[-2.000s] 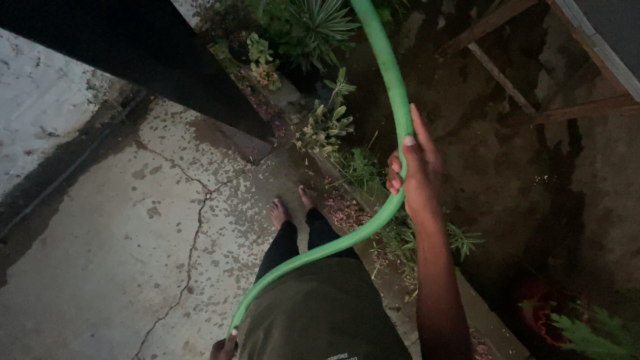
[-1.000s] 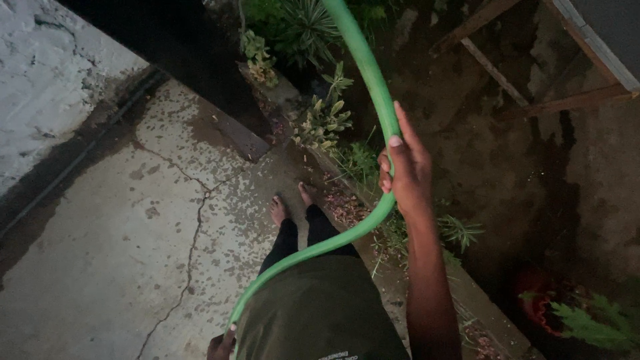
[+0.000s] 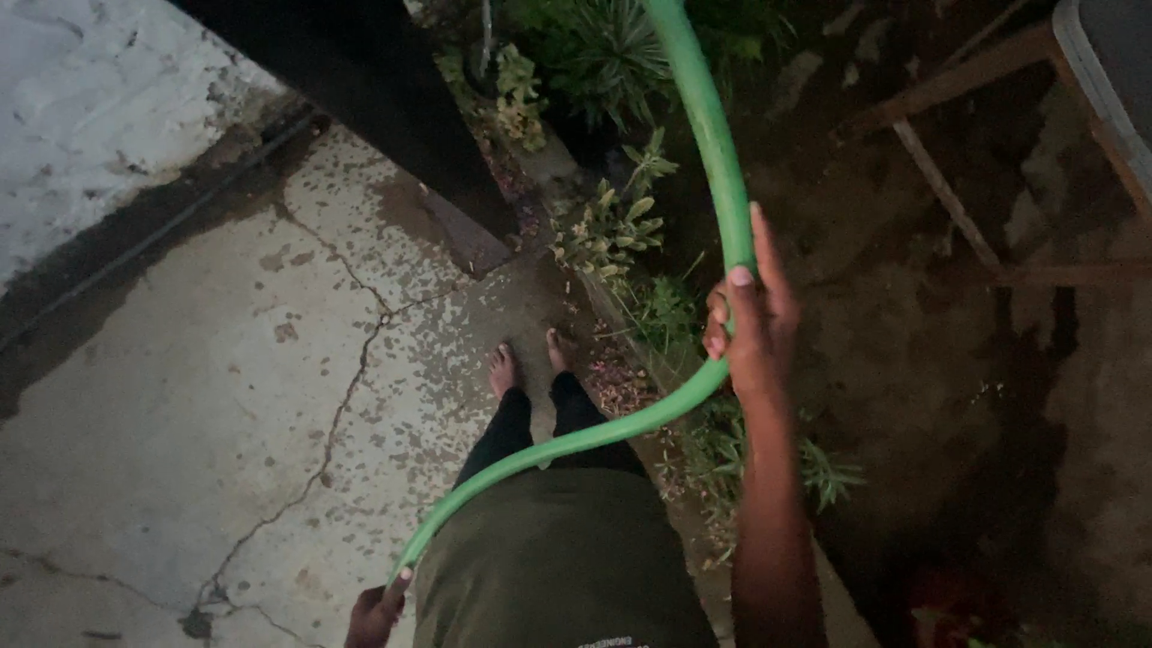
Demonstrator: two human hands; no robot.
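A green garden hose curves across my body, from the bottom left to the top edge of the view. My right hand grips it at the right, its thumb along the hose and one finger pointing up beside it. At the lower left my left hand holds the hose's lower visible part, thumb on top; much of that hand is cut off by the view's edge. Both ends of the hose are hidden or out of view. Water shows as a thin streak near the plants at the top.
Cracked, speckled concrete lies at my left and under my bare feet. A dark post stands ahead, near a white wall. Leafy plants line a low curb. A wooden frame stands at the upper right over dark ground.
Both hands keep hold of the hose. The view has shifted somewhat. A thin streak at the top, beside the plants, shows more plainly now.
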